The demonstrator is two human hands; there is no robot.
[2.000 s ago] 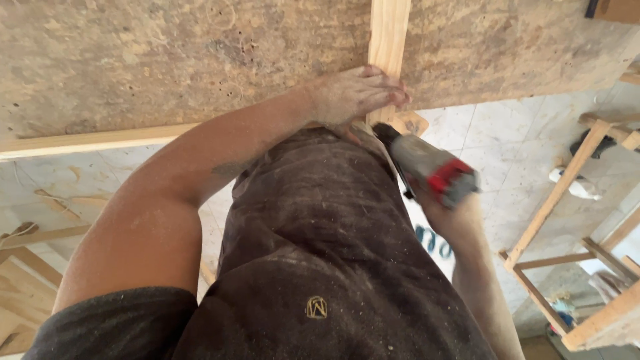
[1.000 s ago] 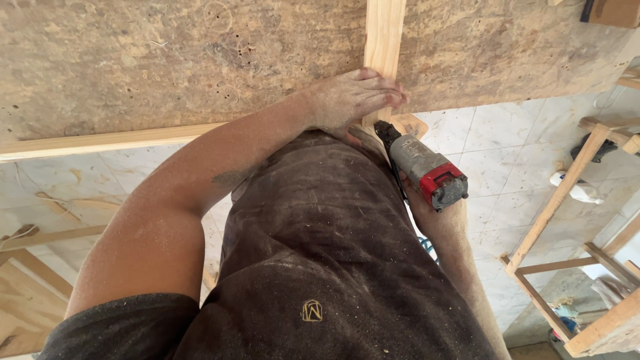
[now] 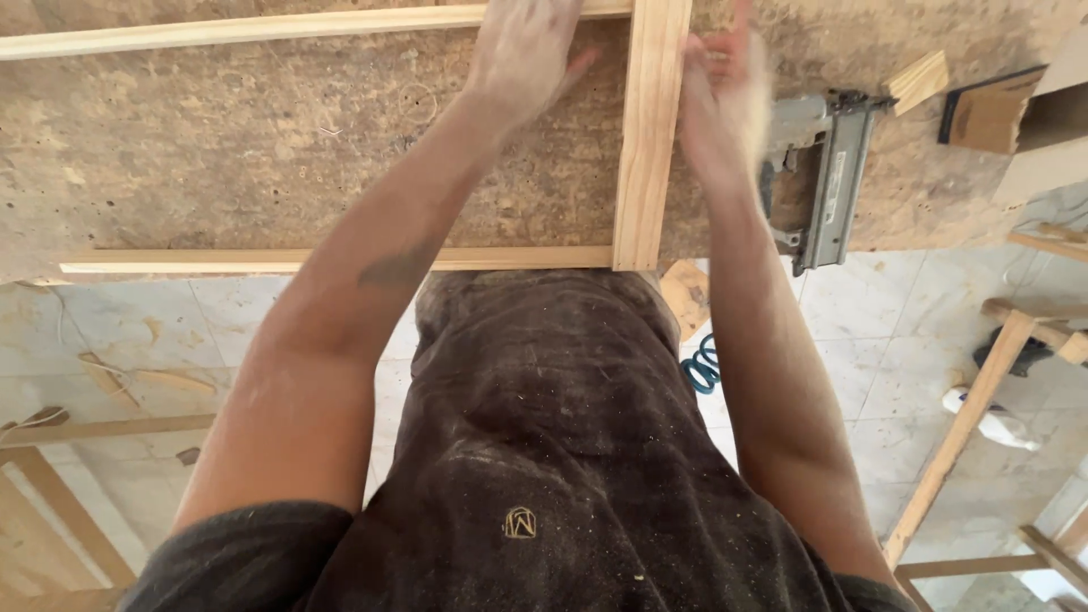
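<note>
A pale wooden crosspiece lies on the worn workbench top. It meets a long wooden strip at the far side and a second strip along the near edge. My left hand, partly cut off by the frame's top, is at the far strip, left of the crosspiece; its grip is unclear. Blurred, my right hand is beside the crosspiece's right edge, and whether it holds anything cannot be made out. Just right of that hand a pneumatic nailer rests on the bench, its body partly hidden.
A small wood offcut and an open cardboard box are at the bench's right. A blue coiled hose hangs by my right forearm. Wooden frames and a white bottle are on the tiled floor.
My right hand has let go of the nailer, which now lies on the bench. Both hands have moved toward the far side. The view takes in more of the bench.
</note>
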